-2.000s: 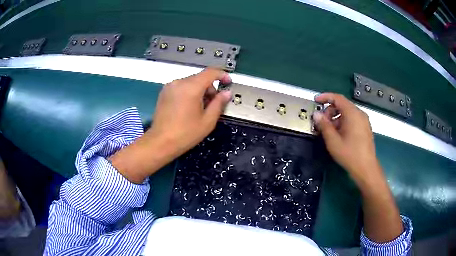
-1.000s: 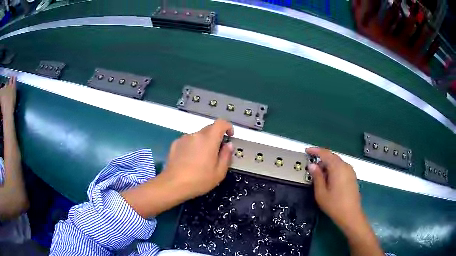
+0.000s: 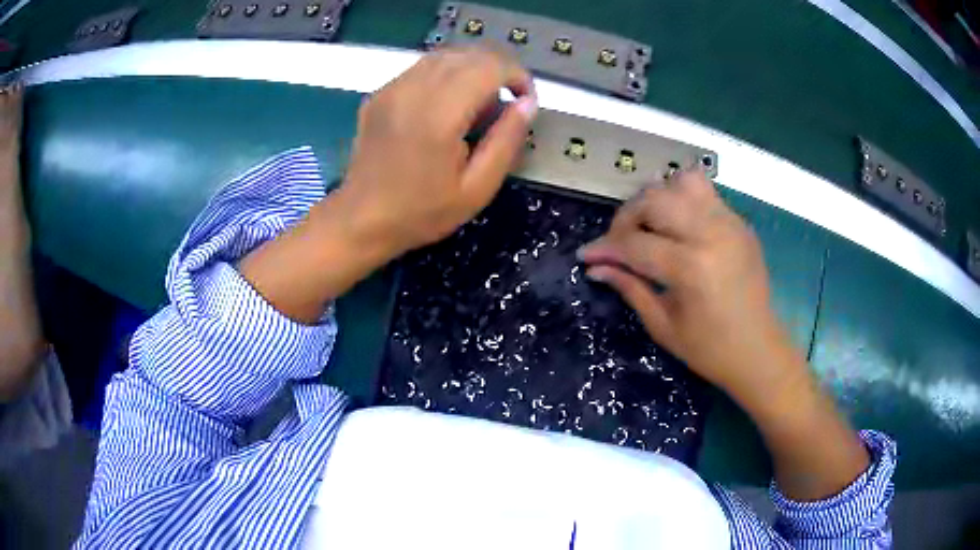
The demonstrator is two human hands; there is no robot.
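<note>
A long grey fixture plate (image 3: 596,156) lies at the far edge of the black tray, with brass-coloured centres in its round positions. My left hand (image 3: 435,145) is over its left end, thumb and forefinger close together; that end is hidden, and whether they grip it or a small part cannot be told. My right hand (image 3: 688,263) is below the plate's right end, slightly blurred, with its thumb and finger tips close together over the tray; nothing can be made out between them. Small black parts with white curved glints (image 3: 494,344) lie scattered in the tray (image 3: 430,322).
Another grey fixture (image 3: 543,48) lies just beyond the white strip (image 3: 795,193). More fixtures lie along the green surface, at the upper left (image 3: 269,16) and at the right (image 3: 903,185). Another person's forearm (image 3: 13,247) shows at the left edge.
My right hand has left the plate's right end and moved down and left over the tray. My left hand stays at the left end. The view has shifted.
</note>
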